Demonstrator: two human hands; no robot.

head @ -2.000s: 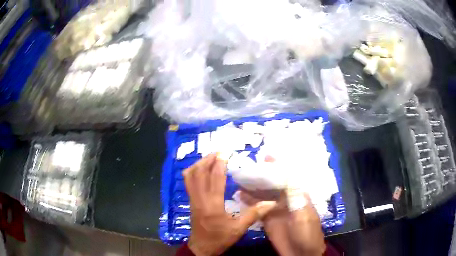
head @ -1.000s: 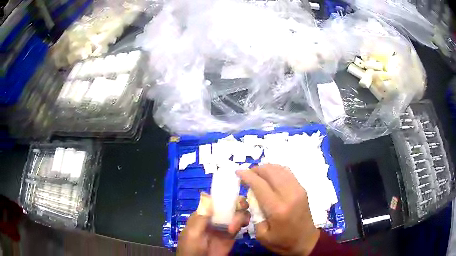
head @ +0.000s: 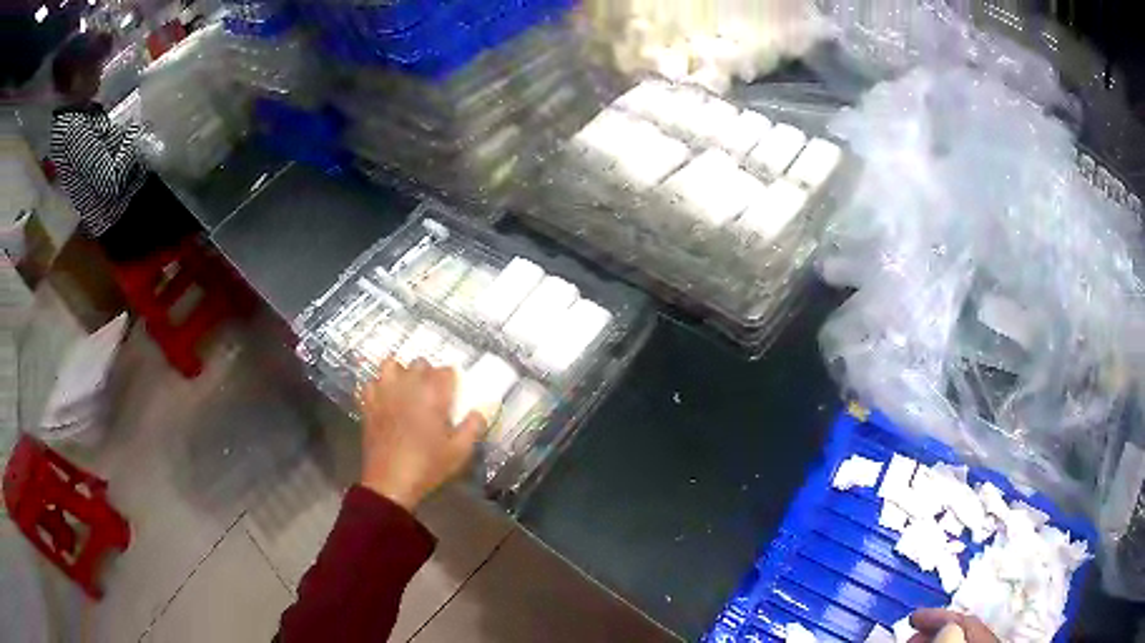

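My left hand [head: 412, 430] is over the near edge of the clear left blister tray [head: 421, 235]. Its thumb and fingers are around the end of a white cylinder [head: 485, 382] lying in the near row. More white cylinders [head: 573, 334] lie side by side in the row behind. My right hand [head: 951, 626] is cut off by the bottom edge; only fingers show, one with a cream covering, over the blue tray [head: 804, 553]. Whether it holds anything cannot be told. Small white pieces [head: 935, 513] lie loose in the blue tray.
Stacked clear trays with white cylinders [head: 713, 186] stand behind. Crumpled clear bags [head: 979, 251] lie at the right. Blue trays [head: 427, 32] are stacked at the back. A person in a striped top [head: 94, 157] is at far left, near red stools [head: 65, 509] on the floor.
The view has swung left. My left hand has moved with a white cylinder from above the blue tray to the left blister tray. My right hand stays near the blue tray, now mostly out of view.
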